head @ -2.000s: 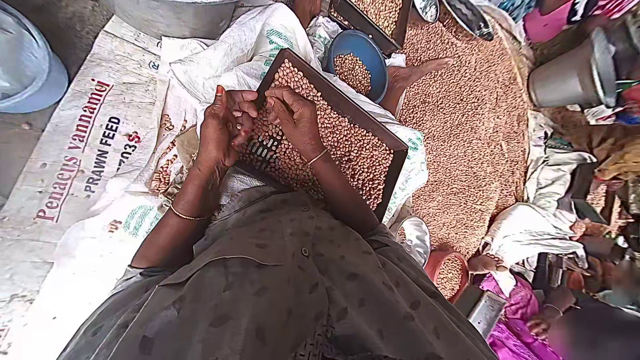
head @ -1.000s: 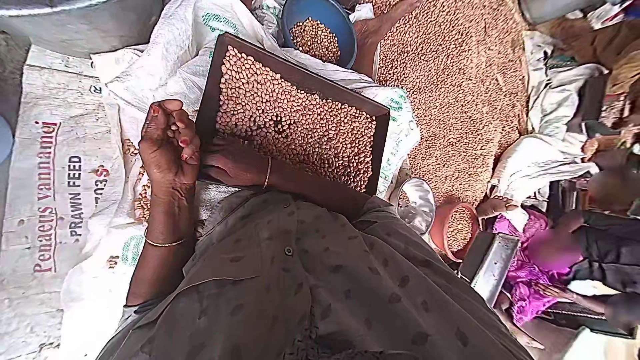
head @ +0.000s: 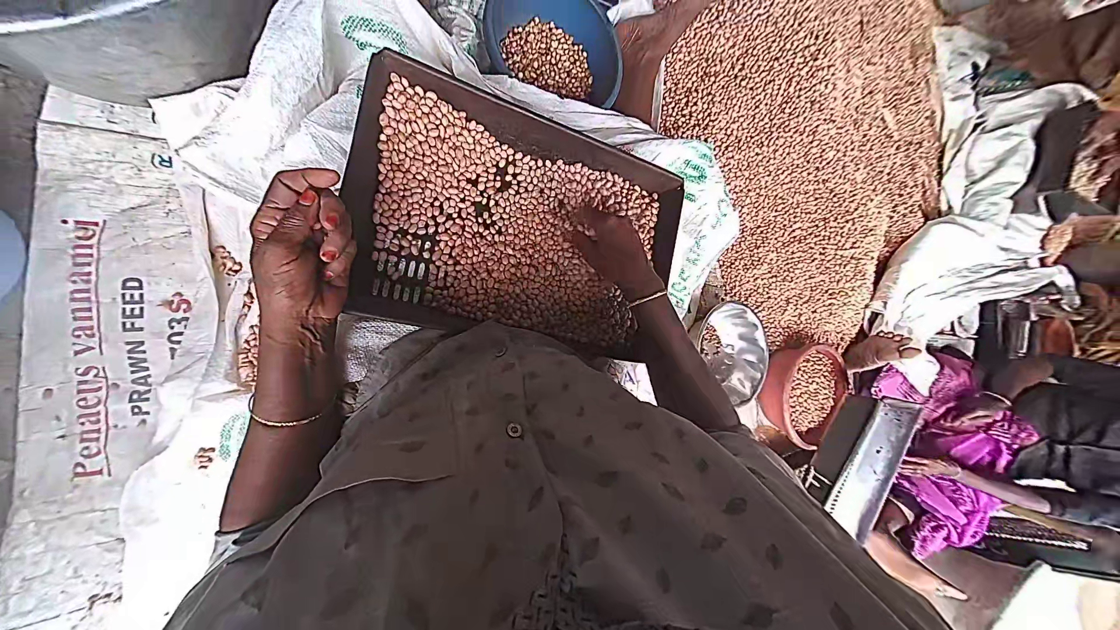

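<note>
A dark rectangular tray point(head: 525, 122) with a slotted bottom lies at my lap, spread with shelled peanuts point(head: 437, 131). Bare slots show at its near left corner. My left hand point(head: 306, 245) is just outside the tray's left edge, palm up with fingers curled; whether something lies inside them is hidden. At the right part of the tray, my right hand point(head: 608, 245) reaches down into the peanuts, its fingertips partly hidden among them. Whether it grips any cannot be told.
A blue bowl point(head: 604, 61) of peanuts stands beyond the tray, by a bare foot. A large peanut heap point(head: 805, 131) spreads at the right. Near it are a metal bowl point(head: 735, 350) and a reddish bowl point(head: 774, 394). Printed sacks point(head: 114, 262) lie left; a person in purple sits at right.
My right hand has moved from the tray's left side, beside my left hand, to its right part. My left hand remains by the left edge.
</note>
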